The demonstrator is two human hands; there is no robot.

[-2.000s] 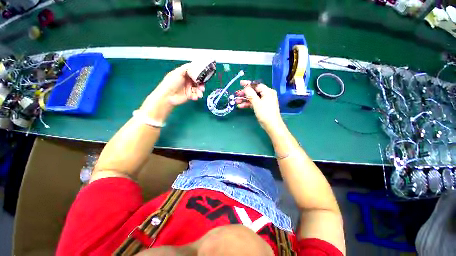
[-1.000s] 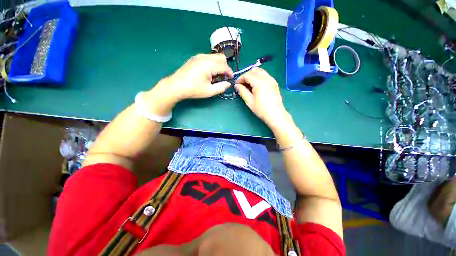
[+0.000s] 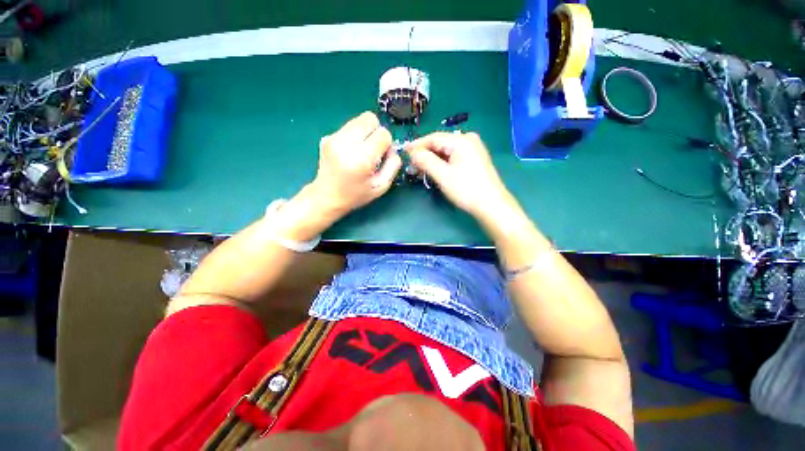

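A stator (image 3: 404,92) with a pale ring and dark copper inside stands on the green bench, just beyond my hands. Its lead wires (image 3: 402,146) run toward me and are pinched between my fingertips. My left hand (image 3: 357,162) is closed on the wires, with its fingers curled. My right hand (image 3: 459,170) holds the wires from the right with thumb and forefinger, close to my left fingertips. A small black connector (image 3: 455,119) lies just beyond my right hand. The wire ends under my hands are partly hidden and blurred.
A blue tape dispenser (image 3: 540,110) stands at right, with a loose ring (image 3: 630,93) beside it. A thin black cable (image 3: 671,189) lies nearer me. A clear tray of stators (image 3: 761,189) is far right. A blue parts bin (image 3: 150,123) and a stator pile (image 3: 33,123) are at left.
The stator has gone from my left hand onto the bench. Both hands have come together on its wires. The white-wired coil seen earlier between my hands is now mostly hidden. The camera view has shifted.
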